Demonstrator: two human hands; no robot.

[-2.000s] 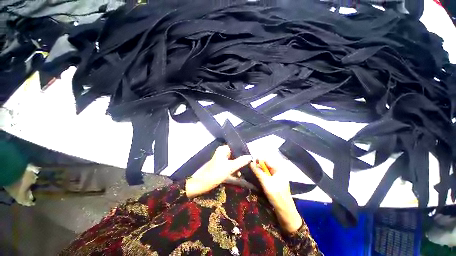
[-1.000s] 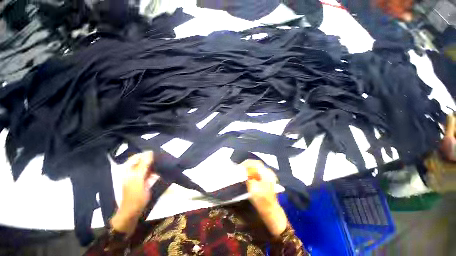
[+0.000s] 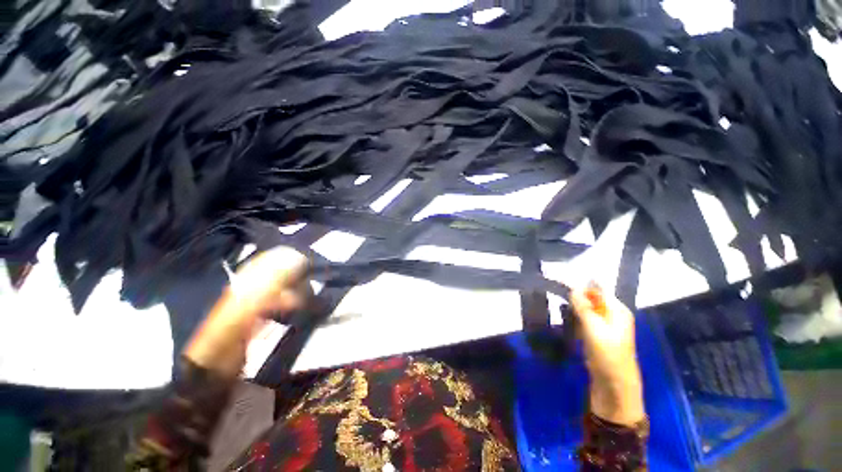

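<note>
A long dark strip (image 3: 443,271) is stretched between my two hands, a little above the table's near edge. My left hand (image 3: 270,288) is blurred and closed around the strip's left end. My right hand (image 3: 605,323) holds the strip's right end. A small orange-red tool (image 3: 594,294) shows at the fingers of my right hand, mostly hidden in it. A large tangled heap of dark strips (image 3: 397,101) lies beyond my hands, with several ends hanging over the near edge.
The white table (image 3: 83,346) has a curved near edge. A blue plastic crate (image 3: 660,396) stands below it by my right hand. Something green (image 3: 808,353) with pale cloth is at the far right. Grey crumpled cloth (image 3: 55,101) lies at upper left.
My hands have moved from close together to wide apart, my right hand moving right since the last frame. The strip between them is now stretched and higher. The view has shifted.
</note>
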